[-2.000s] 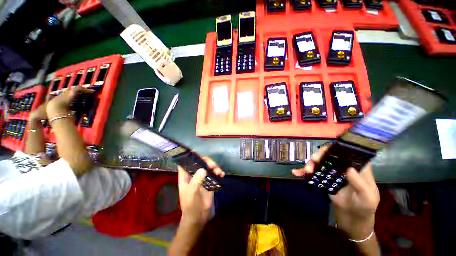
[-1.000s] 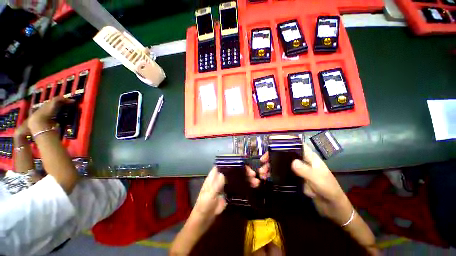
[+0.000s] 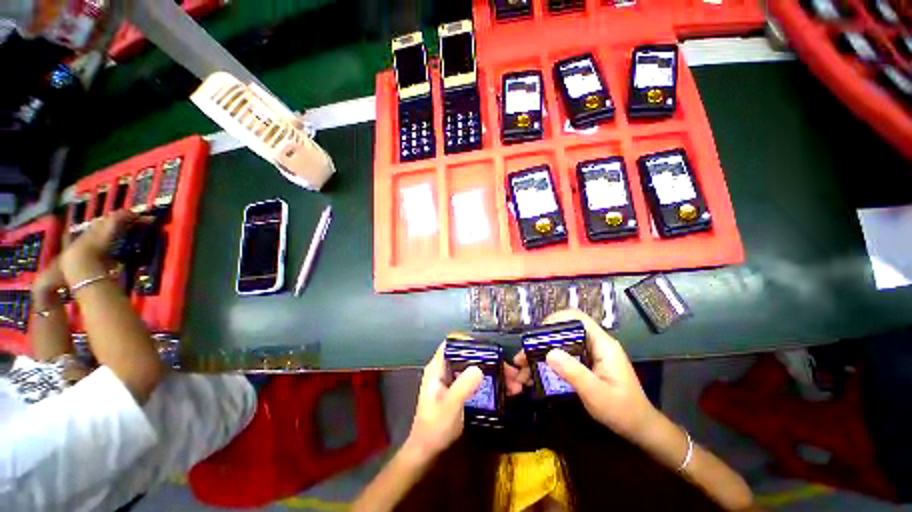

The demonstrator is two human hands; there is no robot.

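My left hand (image 3: 442, 400) holds a dark flip phone (image 3: 484, 393) with its thumb over a small lit screen. My right hand (image 3: 592, 375) holds another dark flip phone (image 3: 552, 372) the same way, thumb on its face. The two phones are side by side, just off the bench's front edge. Behind them is the red phone tray (image 3: 460, 275). Two open flip phones lie upper left in it, several closed phones (image 3: 606, 196) lie to the right, and white slips (image 3: 419, 210) lie in two lower-left pockets.
Flat dark pieces (image 3: 540, 305) line the bench edge; one (image 3: 658, 302) lies apart. A bar-type phone (image 3: 262, 246), a pen (image 3: 314, 250) and a cream slotted device (image 3: 262, 128) are left of the tray. Another person's hands (image 3: 90, 255) are at a left tray. Paper (image 3: 888, 246) lies right.
The phones were open and apart, then came together in front of me. Now they are tilted, showing small lit screens under my thumbs. One dark piece now lies apart at the bench edge.
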